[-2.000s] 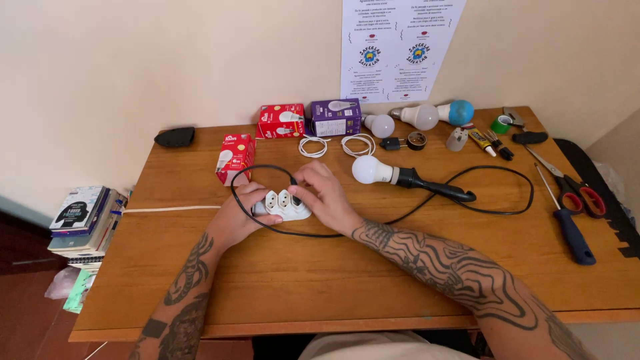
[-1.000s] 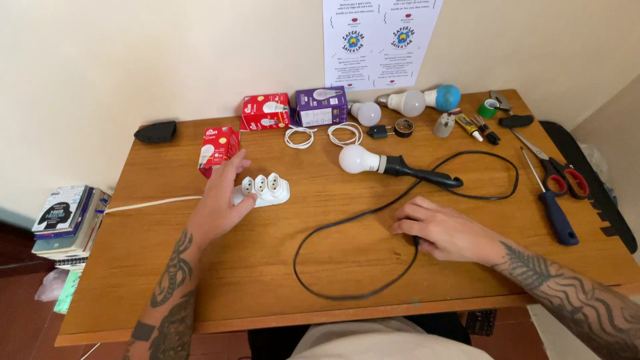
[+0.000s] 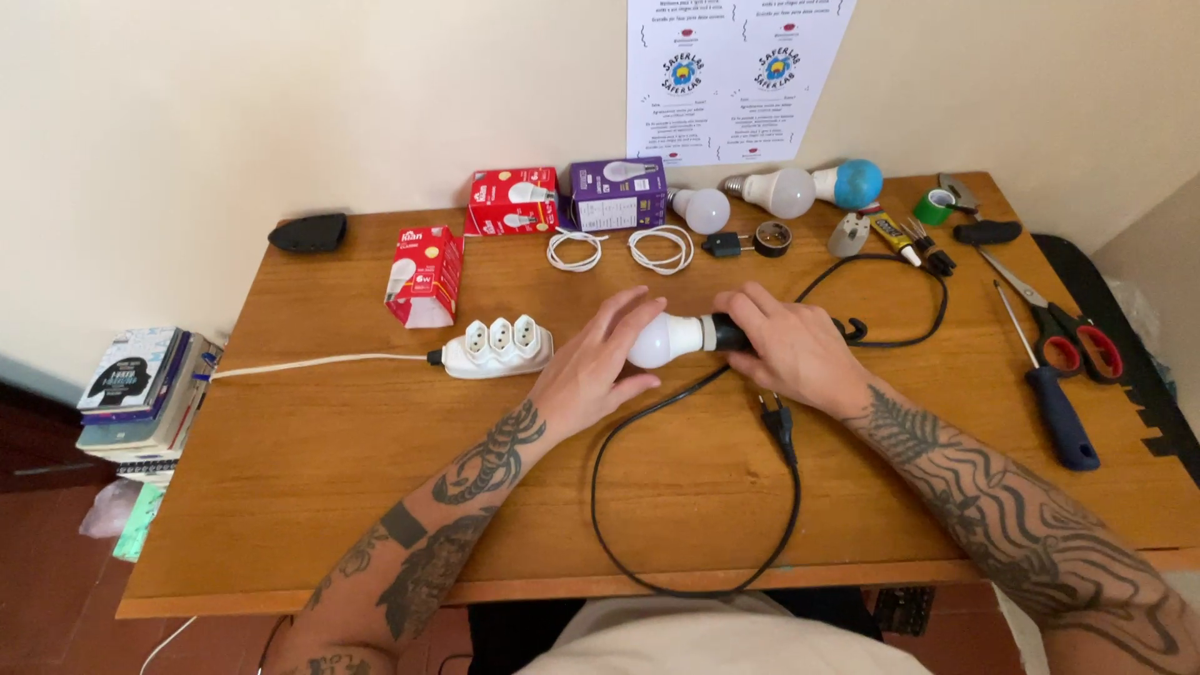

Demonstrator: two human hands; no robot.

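Observation:
My right hand [image 3: 797,352] grips the black handled lamp socket [image 3: 727,335], whose hook end shows past the fingers. A white LED bulb [image 3: 667,339] sits in the socket and points left. My left hand [image 3: 600,361] is curved around the bulb's round end, thumb and fingers apart; whether it presses on the glass I cannot tell. The socket's black cable [image 3: 600,506] loops toward the front edge, and its two-pin plug [image 3: 777,422] lies just below my right hand. To the left rests a white power strip [image 3: 497,352] with nothing in its outlets.
Bulb boxes [image 3: 511,202], spare bulbs [image 3: 773,192], white wire coils [image 3: 661,249], a black plug adapter [image 3: 722,245] and green tape [image 3: 935,206] line the back. Scissors [image 3: 1055,323] and a blue-handled screwdriver [image 3: 1059,417] lie at right. A black sheath [image 3: 307,233] is back left.
My left hand has moved from the power strip to the bulb. My right hand has gone to the lamp socket, and the black plug now lies on the table.

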